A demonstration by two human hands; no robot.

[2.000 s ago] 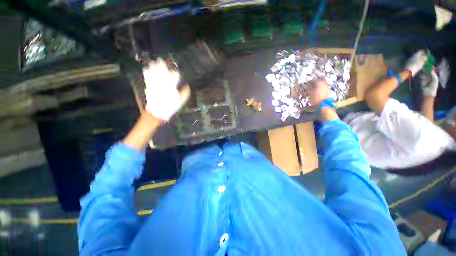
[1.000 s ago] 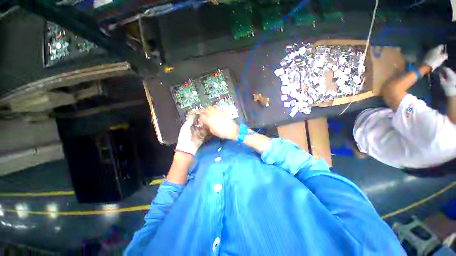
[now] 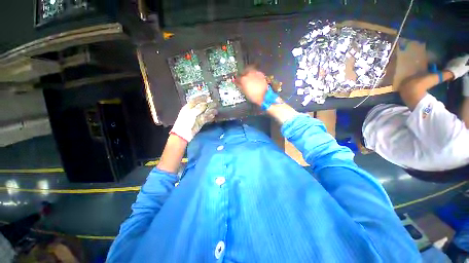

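A dark board carrier [image 3: 206, 81] lies on the bench with circuit boards component side up in its pockets. The upper left board [image 3: 187, 68] and upper right board [image 3: 222, 60] show fully. My left hand [image 3: 194, 116], in a white glove with a red cuff edge, is at the carrier's lower left board [image 3: 197, 91], fingers bent; whether it holds something I cannot tell. My bare right hand [image 3: 253, 86], with a blue wrist strap, is blurred at the carrier's right edge, beside the lower right board [image 3: 231, 92]. Its fingertips and any small part in them cannot be made out.
A large heap of silver pieces [image 3: 337, 61] lies on a cardboard tray [image 3: 409, 64] to the right. Small brass-coloured parts [image 3: 276, 83] lie just right of my right hand. A coworker's white sleeve [image 3: 396, 136] is at right. A black cabinet [image 3: 110, 138] stands at left.
My right hand has moved right, away from my left hand, to the carrier's right edge. My left hand stays at the lower left board. The bench sits higher in view.
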